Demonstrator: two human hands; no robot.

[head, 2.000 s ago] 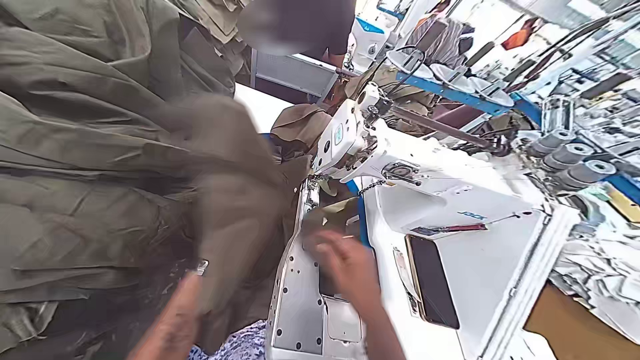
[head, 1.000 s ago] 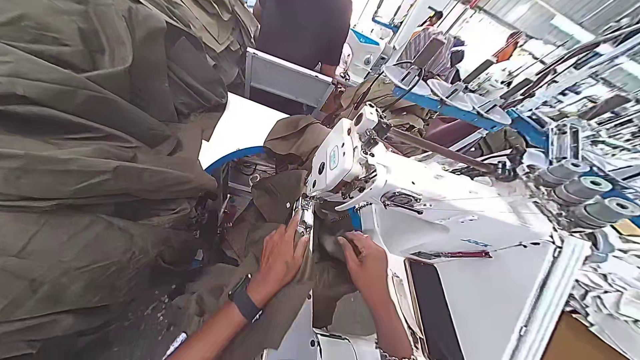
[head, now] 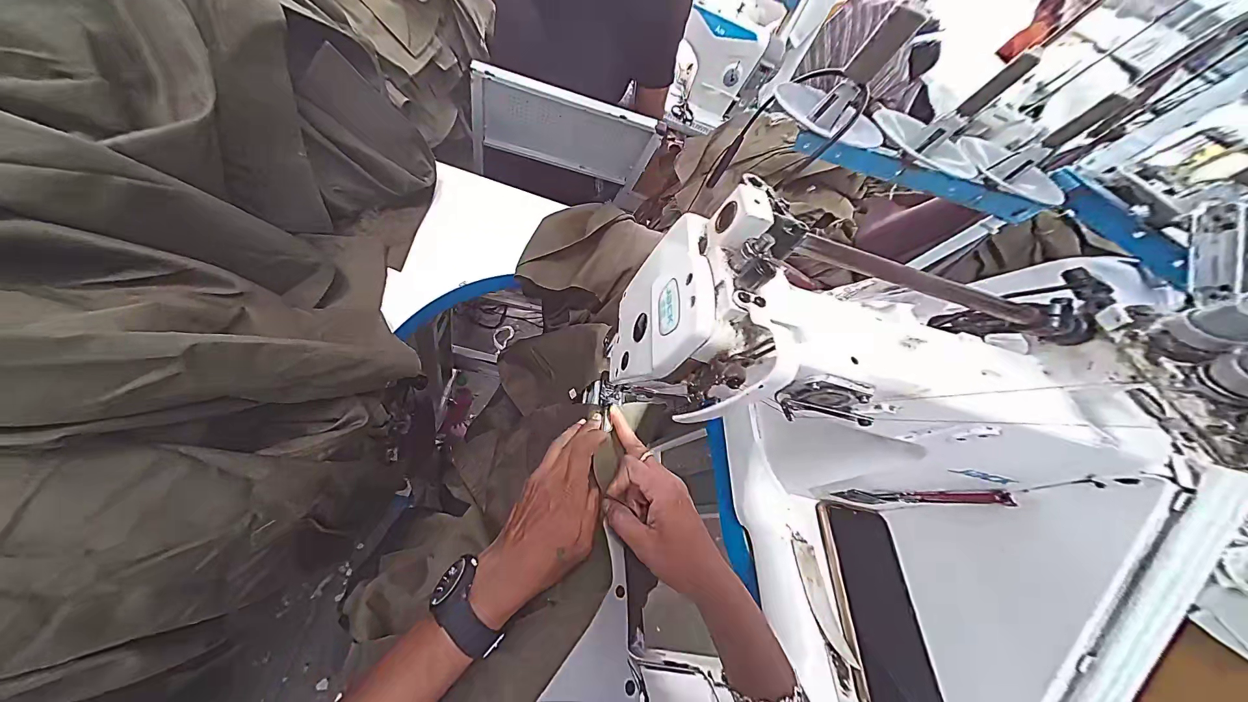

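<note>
An olive-brown piece of fabric [head: 526, 448] lies over the narrow arm of a white industrial sewing machine [head: 673, 302]. My left hand [head: 556, 497], with a dark watch at the wrist, rests flat on the cloth, its fingertips just in front of the presser foot [head: 603, 392]. My right hand [head: 658, 507], a ring on one finger, pinches the cloth edge between thumb and fingers; its index finger points up to the foot. The needle itself is too small to make out.
A large heap of olive fabric [head: 195, 341] fills the left side. Behind is a white tabletop [head: 478, 234] with a blue edge. A dark phone [head: 882, 595] and a red-handled tool [head: 960, 497] lie on the machine at the right. A person in dark clothing [head: 585, 44] is beyond.
Two seconds ago the hands were apart, with blurred cloth between them. Both then came to the machine arm; since one second ago my right hand has moved in beside the left, near the foot.
</note>
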